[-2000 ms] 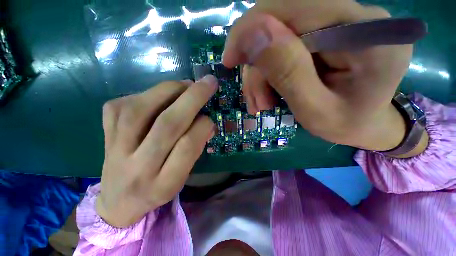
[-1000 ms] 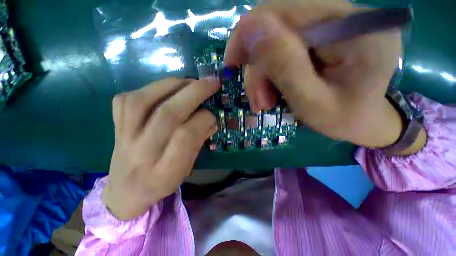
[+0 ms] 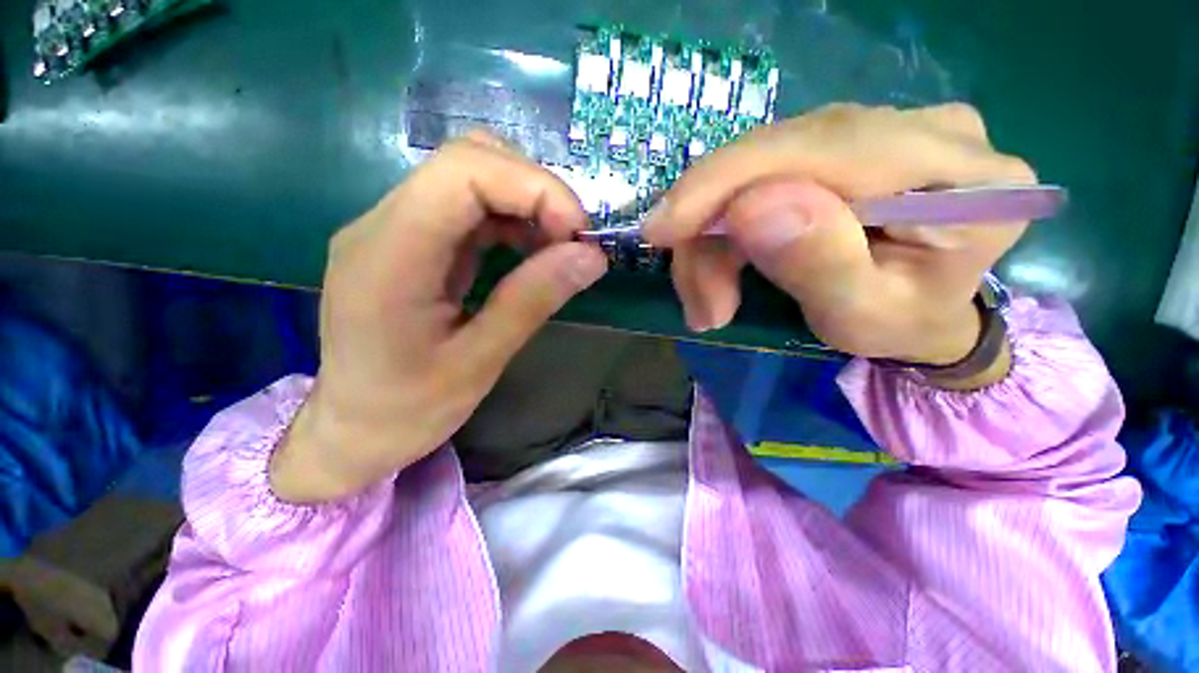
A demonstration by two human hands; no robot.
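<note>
A green PCB panel [image 3: 673, 92] with rows of silver rectangles lies on the dark-green mat, its near part partly hidden by my hands. My right hand [image 3: 842, 237] holds the purplish-grey tweezers [image 3: 966, 205] like a pen, tips pointing left. My left hand [image 3: 454, 283] is raised at the panel's near left, thumb and forefinger almost together at the tweezer tips. Something tiny may be between these fingertips, but it is too small to tell. Clear film [image 3: 480, 116] with glare lies left of the panel.
Another PCB panel [image 3: 99, 29] lies at the far left. The mat's near edge [image 3: 211, 274] runs in front of my body. Blue fabric [image 3: 53, 408] and another person's hand [image 3: 66, 607] show at the lower left. More blue fabric [image 3: 1160, 526] is at the right.
Both hands have moved off the panel's middle toward its near edge, uncovering the far rows. My left finger and thumb have come together at the tweezer tips. The view has shifted.
</note>
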